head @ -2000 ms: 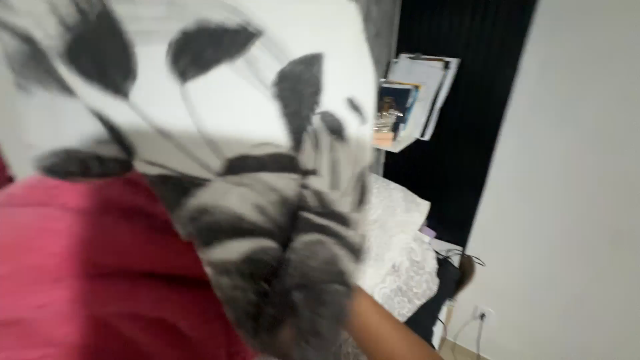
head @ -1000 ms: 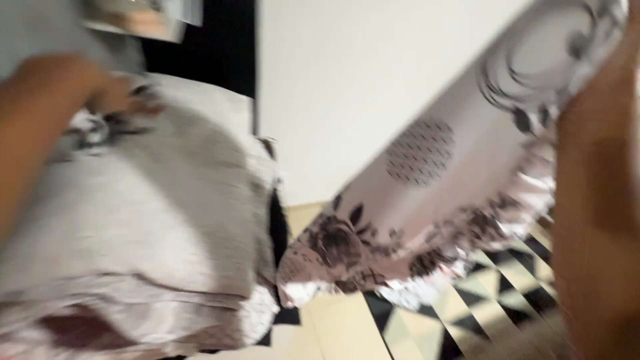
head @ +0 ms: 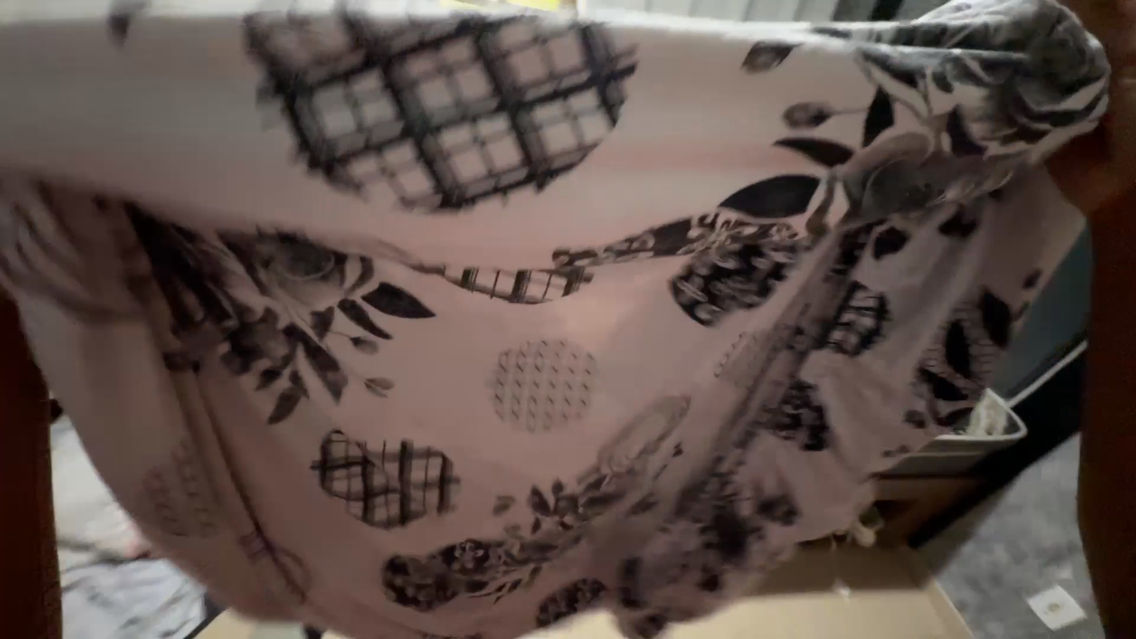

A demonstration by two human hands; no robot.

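Note:
A pale pink cloth, printed with dark flowers, leaves and patterned circles, spans most of the head view. It hangs in a deep fold, its upper part stretched across from left to right. At the upper right edge, my right hand is dark and partly cut off, closed on a bunched corner of the cloth. My left forearm rises along the left edge. Cloth and the frame edge hide my left hand, so its fingers and hold cannot be made out.
Behind the cloth at right is a container with a pale rim. A beige surface shows below. Rumpled light fabric lies at lower left. A small white square is at lower right, on a grey surface.
The pink printed cloth, hanging at the right one second ago, now spreads across the view between my arms. My left arm has left the grey fabric pile. The view has turned strongly.

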